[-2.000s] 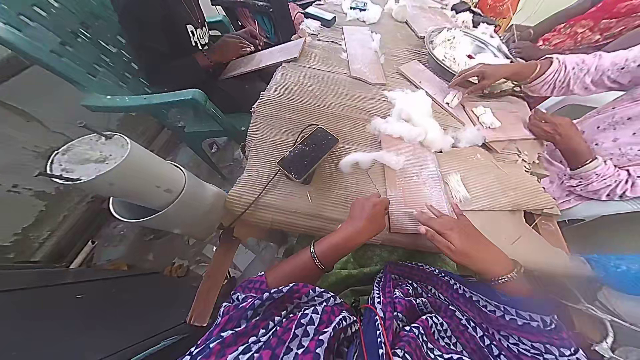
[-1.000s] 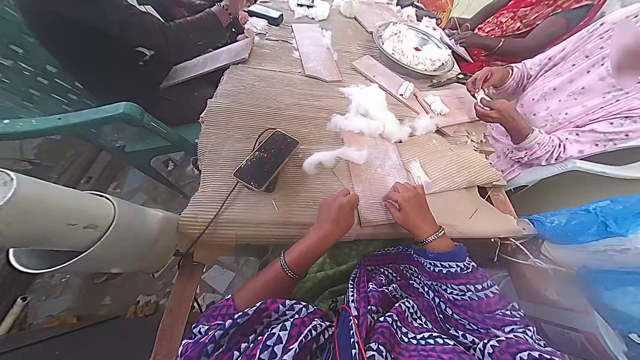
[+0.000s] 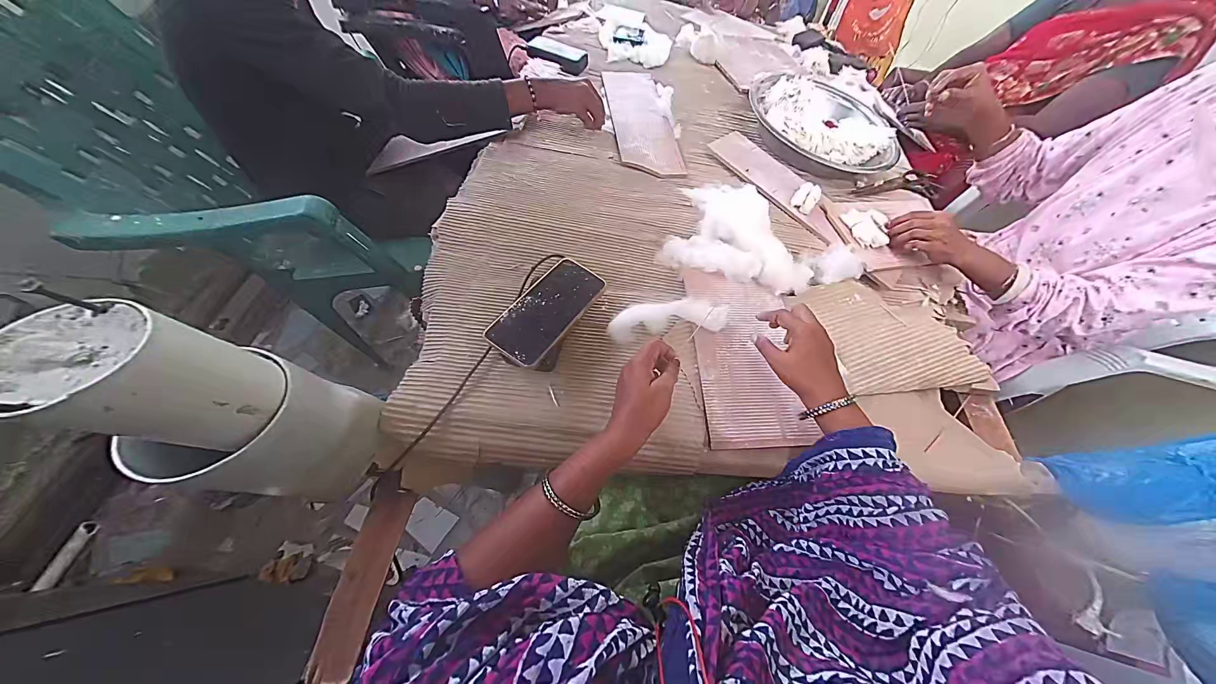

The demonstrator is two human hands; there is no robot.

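Note:
My left hand [image 3: 646, 385] is raised by the left edge of a pale ridged board [image 3: 741, 380], its fingers curled with thumb and fingertips close; a thin stick seems to run from them, but I cannot tell for sure. Over the board is my right hand [image 3: 801, 353], thumb and forefinger apart, with nothing visible between them. A thin strand of white cotton [image 3: 660, 315] lies just beyond my hands, its right end on the board. At the board's far end sits a larger heap of cotton [image 3: 741, 237]. A smartphone [image 3: 544, 312] with a cable lies left of my hands.
Corrugated cardboard [image 3: 494, 209] covers the table. Farther off are more boards [image 3: 644, 123] and a metal dish [image 3: 825, 119] of white cotton pieces. Co-workers' hands [image 3: 931, 237] work at the right and at the far left. A green plastic chair [image 3: 218, 223] and large pipes [image 3: 228, 389] stand left.
Both my hands have moved away from the board's near end, and my right hand has opened its fingers. The co-worker at the left now reaches a hand over the table. The view has shifted.

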